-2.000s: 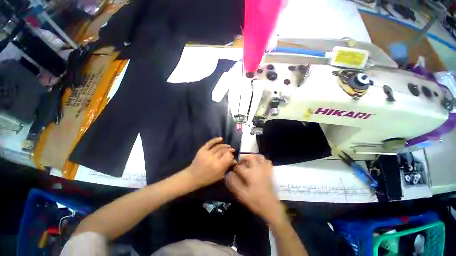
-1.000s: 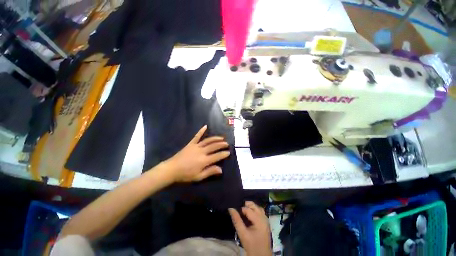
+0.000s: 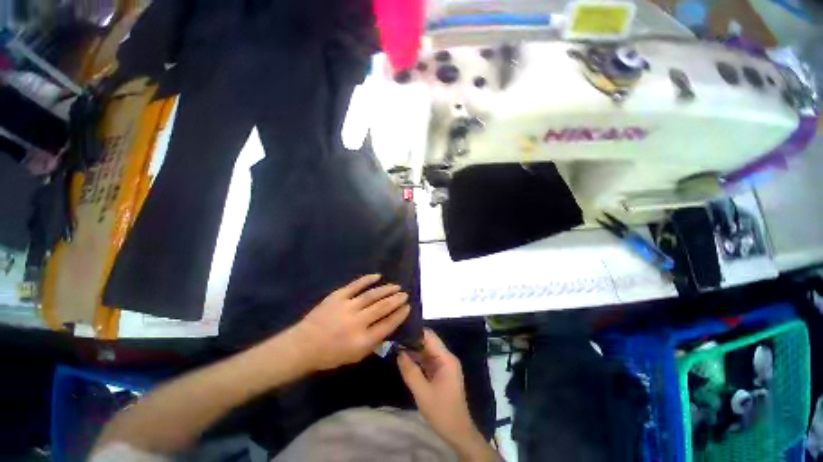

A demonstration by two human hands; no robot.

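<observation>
A long black cloth panel point(image 3: 298, 235) lies on the table left of the needle, its right edge running under the presser foot point(image 3: 408, 192). My left hand point(image 3: 361, 318) lies on the cloth near the table's front edge, fingers spread a little. My right hand point(image 3: 435, 368) pinches the cloth's edge at the table front, just right of and below my left hand. The white sewing machine point(image 3: 541, 117) stands at the right. A small black panel point(image 3: 505, 209) lies under its arm.
Thread snips point(image 3: 636, 244) with blue handles lie right of the machine arm, beside a tray of small metal parts point(image 3: 735, 230). A pink strip point(image 3: 400, 32) hangs at the head's left end. Orange-edged cardboard point(image 3: 113, 194) lies left. Blue crates point(image 3: 663, 388) and a green basket point(image 3: 799, 383) sit below.
The view has shifted. My right hand has come up from below the table edge to the cloth's edge. My left hand has moved down along the cloth, which has been drawn nearer me.
</observation>
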